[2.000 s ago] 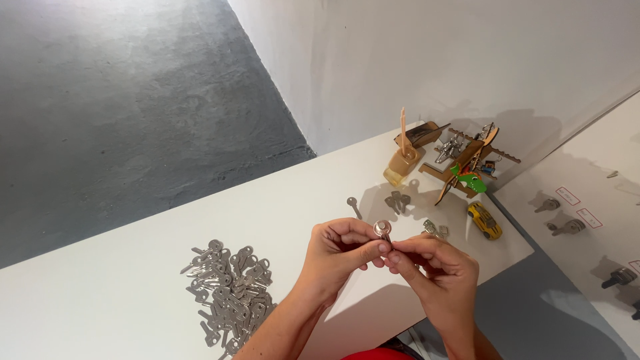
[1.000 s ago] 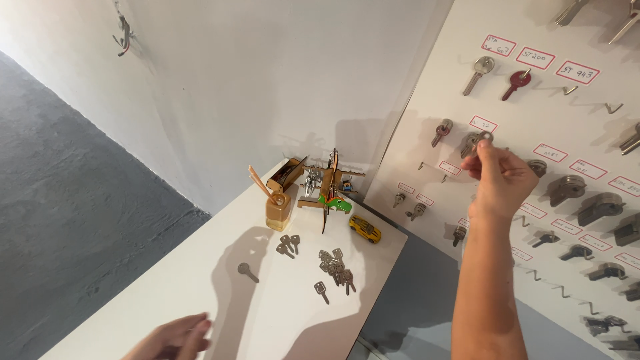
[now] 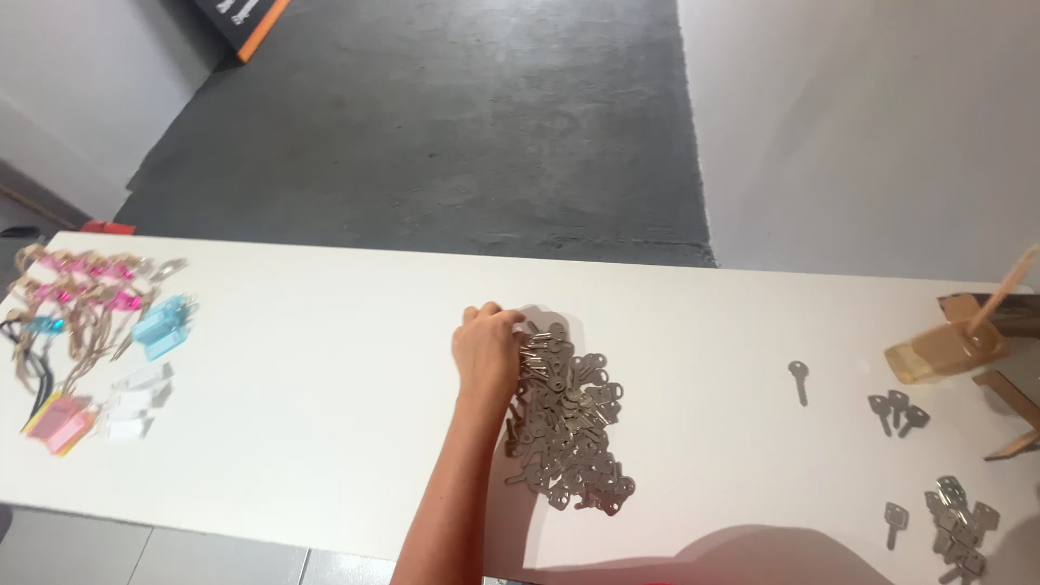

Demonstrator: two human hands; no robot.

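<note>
My left hand (image 3: 489,345) reaches over the white table, palm down, fingers bent, at the upper left edge of a large pile of metal key blanks (image 3: 573,406). Its fingertips are partly hidden among the keys, and whether they hold one cannot be told. Right of the pile, a single key blank (image 3: 799,380) lies apart. Farther right are a small group of keys (image 3: 897,412), another lone key (image 3: 895,517) and a heap of several keys (image 3: 960,528). My right hand is out of view.
Pink and beige corded trinkets (image 3: 89,284), light blue tags (image 3: 162,327), pink tags (image 3: 60,424) and white pieces (image 3: 140,402) lie at the table's left end. At the right stand an amber-coloured container (image 3: 946,351) with a stick and brown wooden pieces (image 3: 1007,406).
The view has swung far left, away from the wall board of keys. My right hand, at that board one second ago, has left the view. My left hand is now at the key pile.
</note>
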